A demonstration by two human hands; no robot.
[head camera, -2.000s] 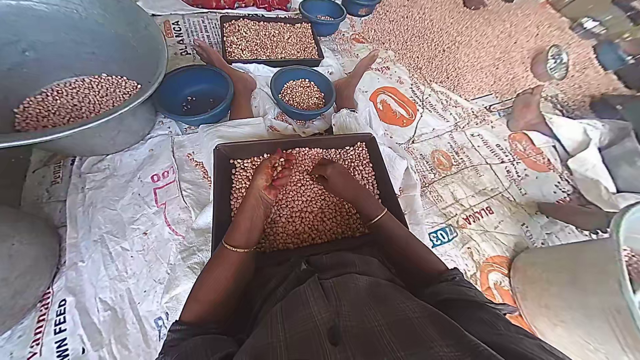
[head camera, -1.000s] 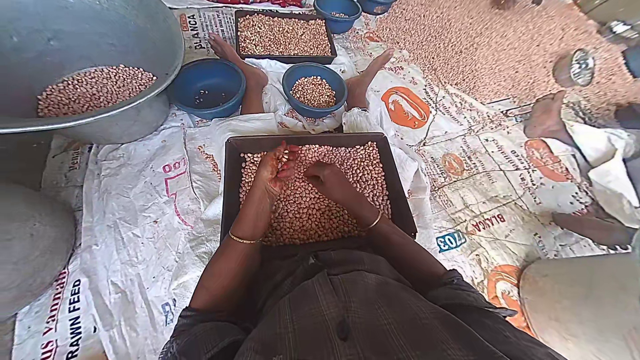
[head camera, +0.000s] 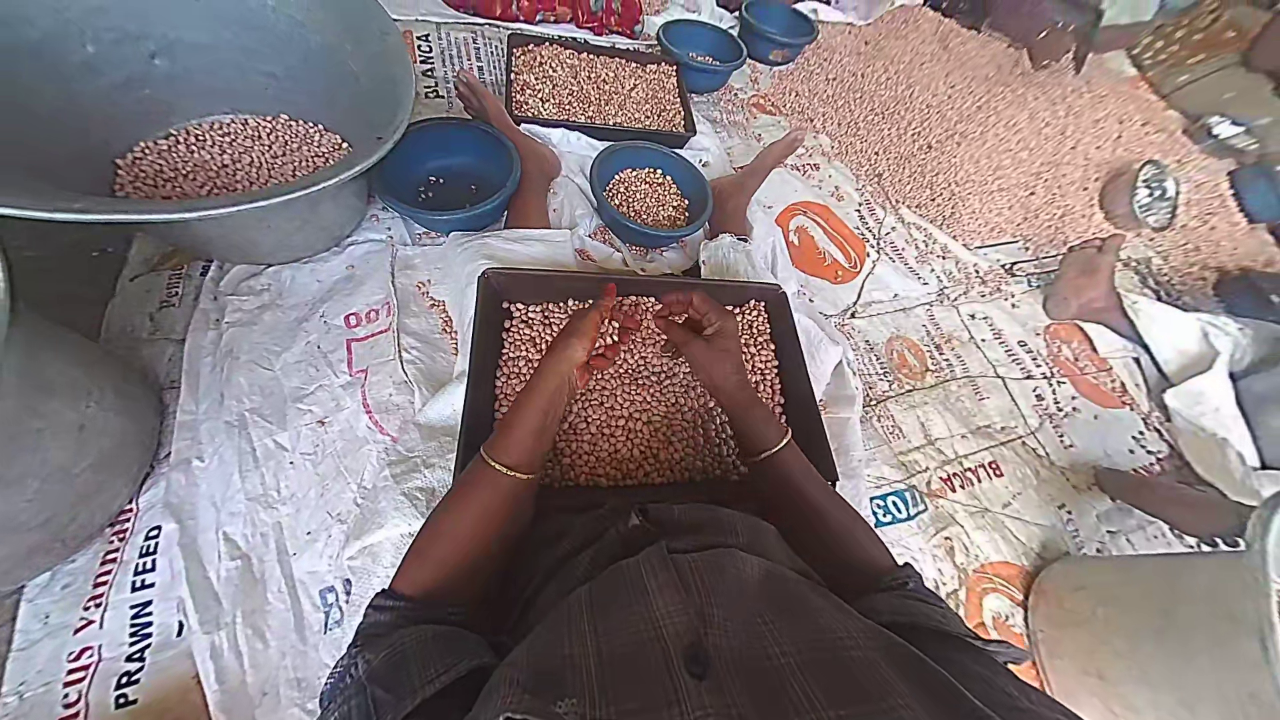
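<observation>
A dark rectangular tray point(head camera: 808, 400) lies across my lap, spread with pinkish-brown shelled nuts point(head camera: 640, 430) that look like peanuts. Over the left part of its far half is my left hand point(head camera: 597, 342), palm turned inward and fingers partly curled; whether it holds any nuts is too small to tell. My right hand point(head camera: 703, 335) is just to the right of it, above the same nuts, its thumb and fingertips drawn together. What lies between those fingertips cannot be made out. Each wrist wears a thin bangle.
Beyond the tray stand a blue bowl of nuts point(head camera: 648, 197), a blue bowl with a few dark bits point(head camera: 447, 175) and a second nut tray point(head camera: 598, 90). A large metal basin point(head camera: 290, 215) is at left, a metal pot point(head camera: 1150, 620) at right. Other people's feet and a wide nut heap point(head camera: 980, 120) lie around.
My left hand was raised with pale nuts showing at its fingertips one second ago; these no longer show plainly. My right hand has moved slightly away from my body.
</observation>
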